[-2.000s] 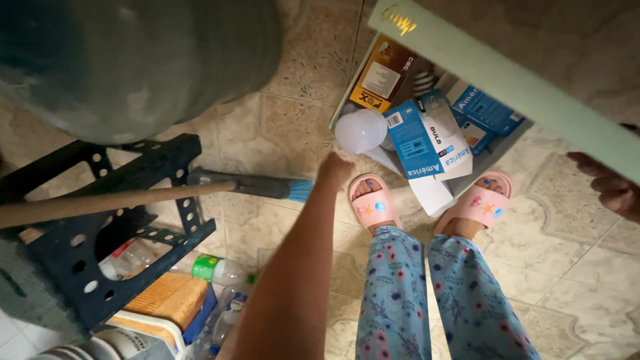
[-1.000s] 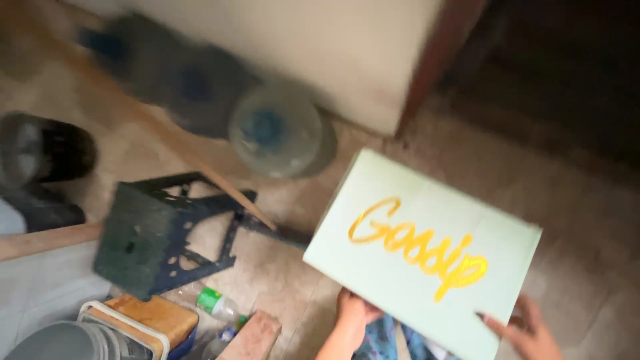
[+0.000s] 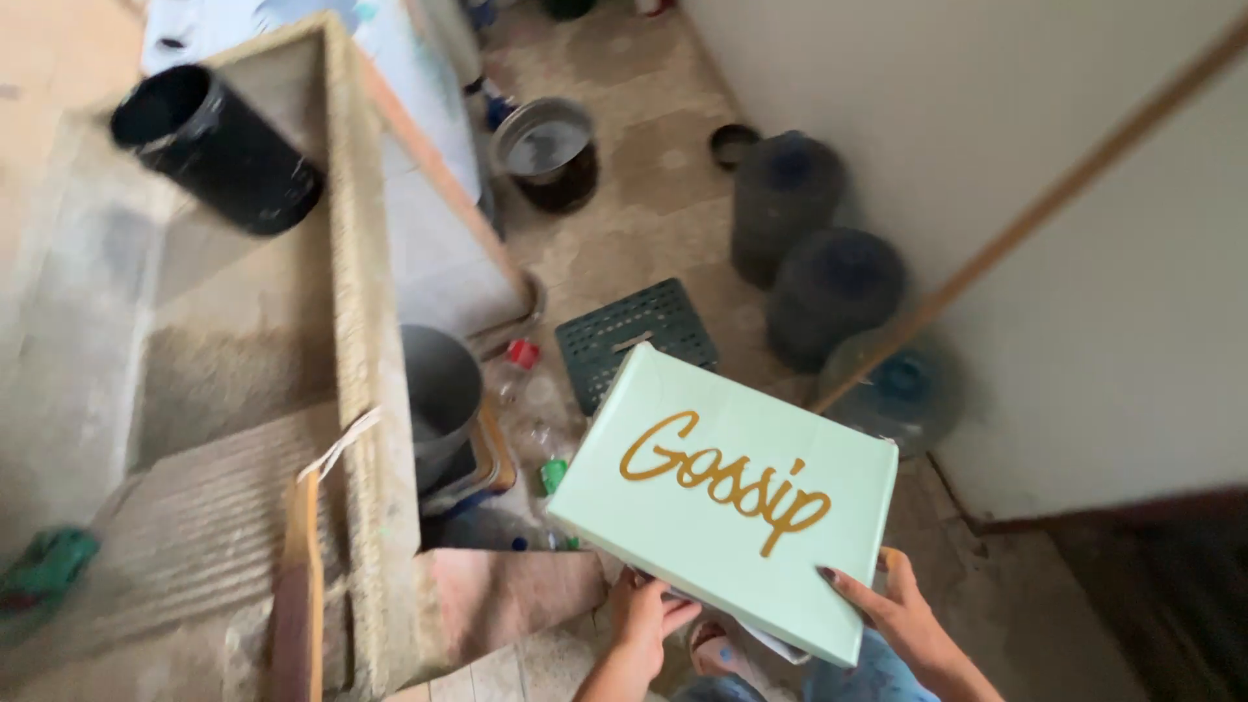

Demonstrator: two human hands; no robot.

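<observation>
A pale green cardboard box [image 3: 731, 502] with gold lettering on its lid is held up in front of my body at the lower middle. My left hand [image 3: 639, 619] supports its near left edge from below, the fingertips partly hidden beneath it. On the right corner, my right hand [image 3: 892, 600] grips the box with the thumb on top and fingers at the side. The lid covers the contents; a little white material [image 3: 775, 643] sticks out under the near edge. Below the box, part of a pink slipper [image 3: 717, 651] shows.
At left stands a concrete washboard sink [image 3: 341, 244] with a black container [image 3: 229, 151] and a wooden-handled tool [image 3: 304, 575]. Beyond the box are a dark green plastic stool [image 3: 639, 336], a metal bucket [image 3: 548, 156] and large water jugs [image 3: 838, 292] along the wall. A long wooden pole [image 3: 1053, 214] slants at right.
Two seconds ago the box was on the floor, open, with light bulbs and cartons showing; now it is lifted in both hands with the lid over it. The view has swung toward the sink.
</observation>
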